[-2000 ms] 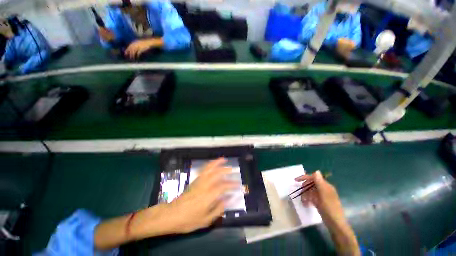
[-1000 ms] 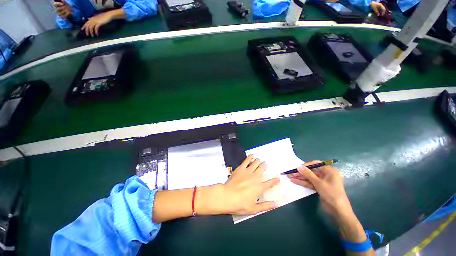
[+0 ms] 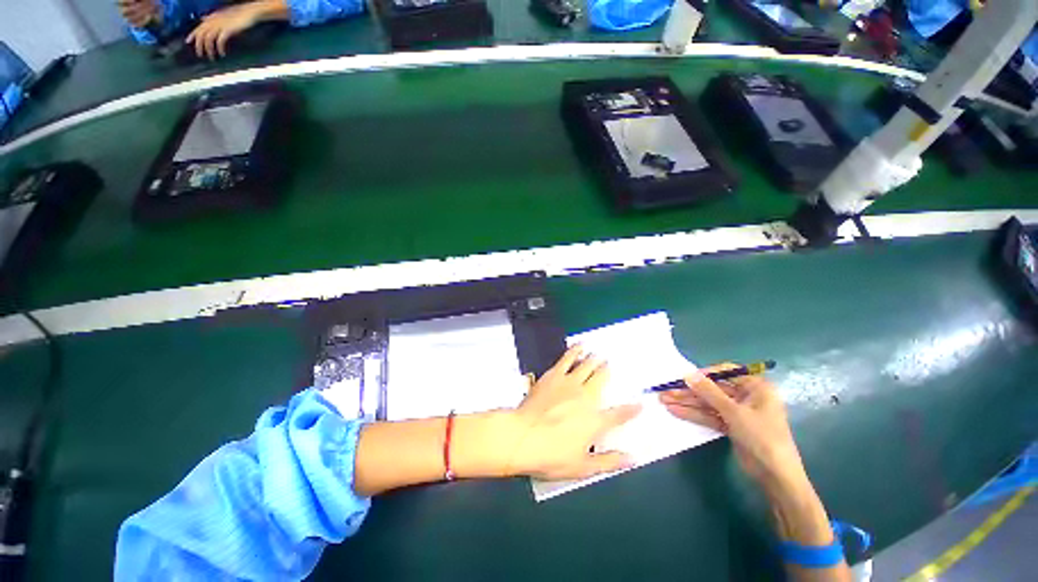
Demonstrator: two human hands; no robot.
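Observation:
The white sheet [image 3: 637, 347] lies on the green bench, right of the open tablet. My left hand [image 3: 575, 421] lies flat on the sheet's left part with fingers spread, its forearm crossing the tablet's near side. My right hand [image 3: 740, 415] holds dark tweezers [image 3: 728, 374] with a yellowish end, their tips over the sheet. I cannot tell whether the tips hold anything. The tablet sits in a black foam tray [image 3: 433, 301]. Its silver-white battery [image 3: 455, 364] and the main board [image 3: 347, 370] on the left show; the near part is hidden by my arm.
Beyond a white rail [image 3: 455, 271], several open tablets in black trays stand on the green conveyor [image 3: 444, 148]. A white post [image 3: 876, 171] rises at the right. Another tray [image 3: 1021, 267] is at the far right edge. A person's hands [image 3: 233, 25] show at top left.
My left hand has gone from over the tablet's battery to the sheet. My right hand with the tweezers stays over the sheet, turned flatter. The view has tilted down; little differs from one second ago.

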